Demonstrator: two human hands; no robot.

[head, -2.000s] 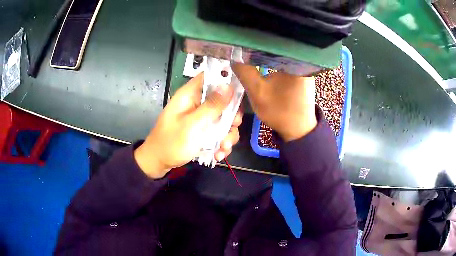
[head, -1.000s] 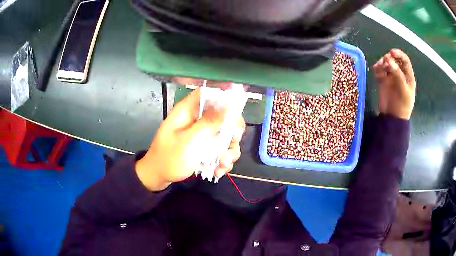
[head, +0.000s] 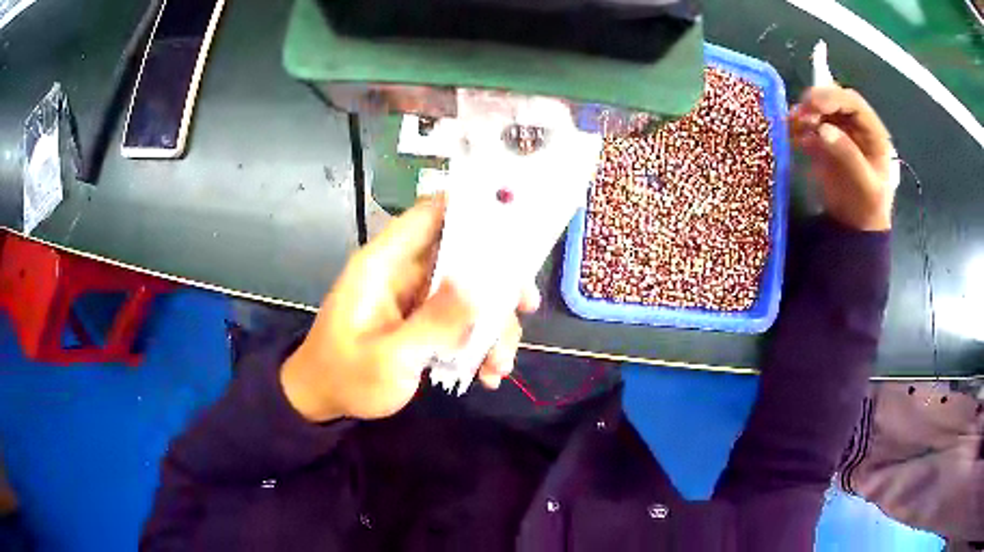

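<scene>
My left hand (head: pixel 372 323) is shut on a white leaf stack (head: pixel 502 232) just below the green press head (head: pixel 486 70). The stack's wide end points up to the press and shows a small dark red hole or dot; its jagged tips point down. My right hand (head: pixel 852 162) is to the right of the blue parts tray (head: pixel 577 291), fingers curled, with a small white piece (head: pixel 821 63) sticking up at its fingertips. The tray holds many small copper-coloured rivets (head: pixel 680 205).
A smartphone (head: pixel 173 81) and a dark handle (head: pixel 117 102) lie at the left, with a clear plastic packet (head: pixel 43 162) beyond. A red thread (head: pixel 540 401) hangs near my lap. A red stool (head: pixel 70 302) stands at lower left.
My right hand has moved from under the press to the right of the tray, where a white piece now shows in it. The stack in my left hand now shows its wide face.
</scene>
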